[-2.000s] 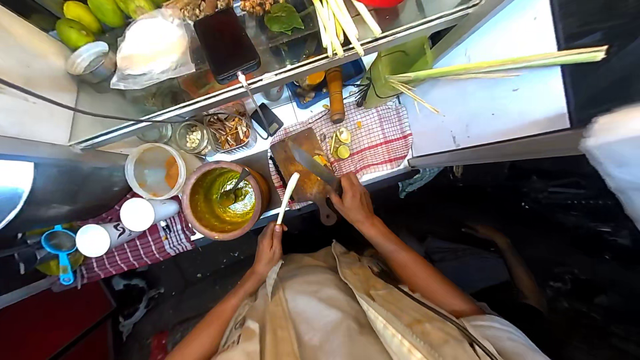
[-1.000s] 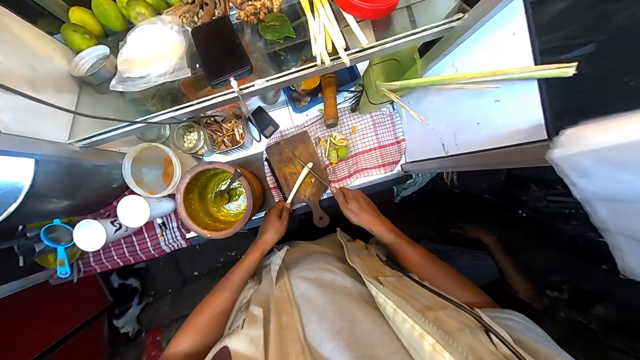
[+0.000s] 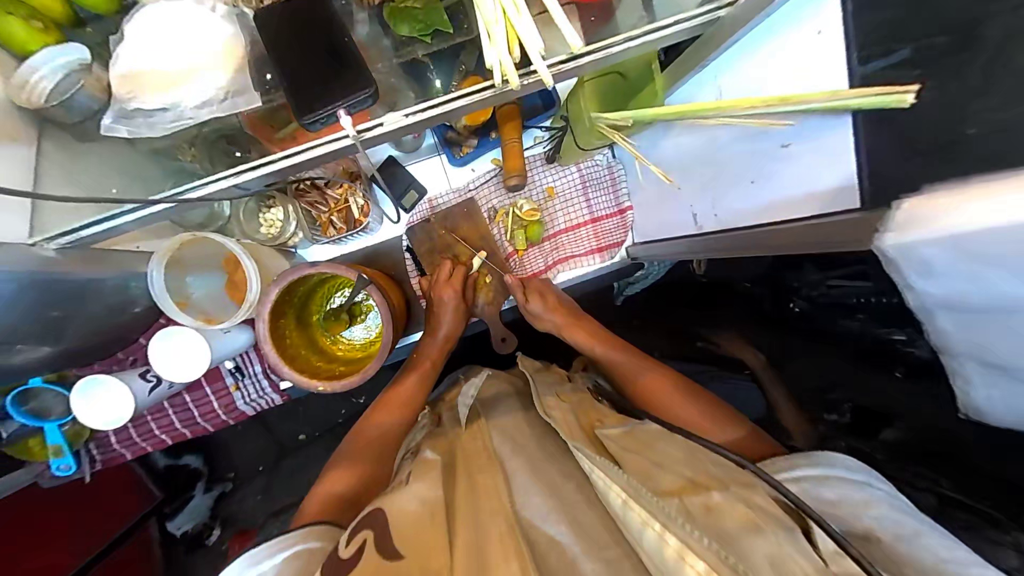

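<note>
On the wooden cutting board [image 3: 452, 228] lies a short pale stalk piece [image 3: 478, 261], with my left hand [image 3: 448, 296] over it, fingers bent around its lower end. My right hand [image 3: 544, 302] is closed around the handle of a knife [image 3: 476, 252], whose thin blade points up and left across the board, close to the stalk. Small yellow bits lie near the blade. Right of the board, cut green citrus pieces [image 3: 524, 228] rest on a red-and-white checked cloth [image 3: 588, 208]. A clay mortar [image 3: 268, 344] holding yellow-green paste and a spoon stands left of my left hand.
A wooden pestle [image 3: 510, 148] lies beyond the cloth, beside a blue tray [image 3: 480, 152]. Long lemongrass stalks [image 3: 760, 104] stick out rightward from a green container [image 3: 612, 96]. A plastic tub [image 3: 204, 280], white-lidded containers [image 3: 180, 354] and a blue strainer [image 3: 42, 408] stand at the left. A glass shelf edge crosses above.
My left hand has moved from the board's lower end up onto the board. The long pale stalk it held out earlier now shows only as a short piece by its fingers.
</note>
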